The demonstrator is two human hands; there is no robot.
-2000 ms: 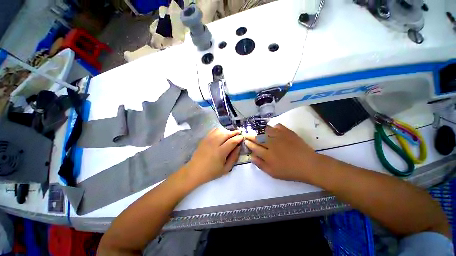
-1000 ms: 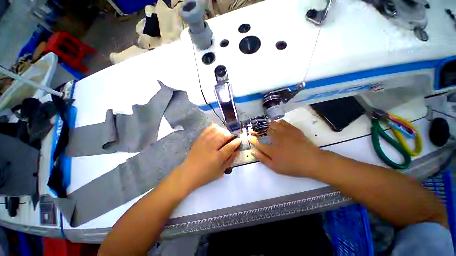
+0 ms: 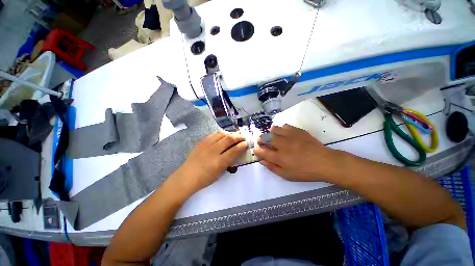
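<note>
Grey cut pieces (image 3: 140, 166) lie on the white table left of the needle, one long strip reaching the left end and another folded behind it. My left hand (image 3: 211, 158) lies on the grey cloth with its fingertips at the presser foot (image 3: 249, 127). My right hand (image 3: 291, 153) is just right of the needle, fingers bent, a bit of grey showing at its fingertips. The cloth under the fingertips is mostly hidden. The white lockstitch machine (image 3: 364, 31) stands over the work, its needle area brightly lit.
A black phone (image 3: 348, 105) and snips with green and yellow handles (image 3: 403, 137) lie right of my right hand. A black strip (image 3: 60, 150) hangs at the left table end. A blue perforated crate (image 3: 362, 234) is below right. A red stool (image 3: 65, 47) and cloth sacks stand behind left.
The view has shifted slightly. Both hands stay at the presser foot, and the grey pieces lie nearly as before. Less grey cloth shows between the fingertips.
</note>
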